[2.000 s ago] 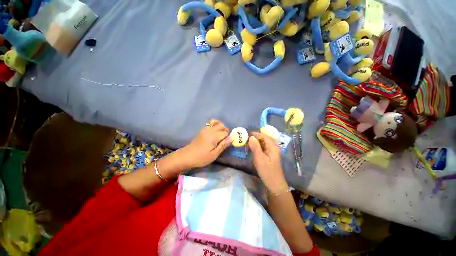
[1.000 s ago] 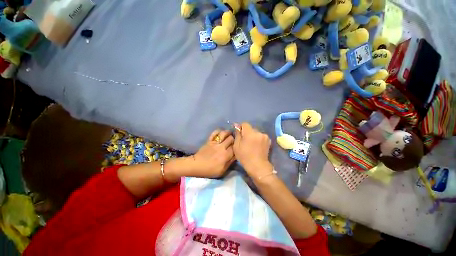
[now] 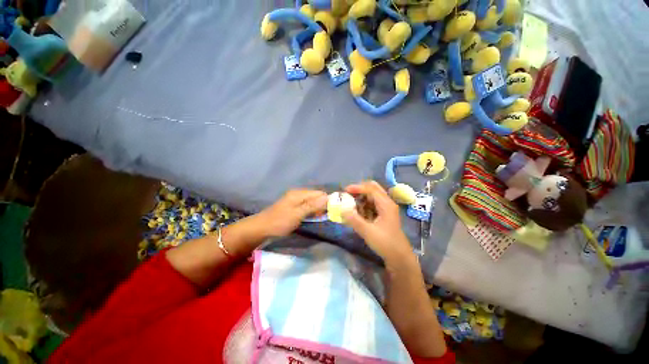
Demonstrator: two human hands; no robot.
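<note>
A round yellow plush end (image 3: 341,207) with a small dark mark is held above my lap at the table's front edge. My left hand (image 3: 297,211) grips the piece from the left, and a bit of light blue band shows under its fingers. My right hand (image 3: 377,219) is at the right side of the yellow end, thumb against it and fingers curled. Whether it pinches a needle or thread is too small to tell. A blue and yellow headphone-shaped toy (image 3: 403,186) with a blue tag (image 3: 420,206) lies right of my hands, over a slim silver tool (image 3: 424,234).
A heap of blue and yellow toys (image 3: 388,39) lies at the back. A doll (image 3: 546,188) on striped cloth, a red and black box (image 3: 567,96) and a bottle (image 3: 610,242) are at right. White thread (image 3: 174,119) lies at left. Bins of small pieces (image 3: 181,219) sit below the edge.
One second ago both hands were closed together, hiding the yellow end. Now it shows between them, and my right hand has moved right and lower. The view has shifted slightly.
</note>
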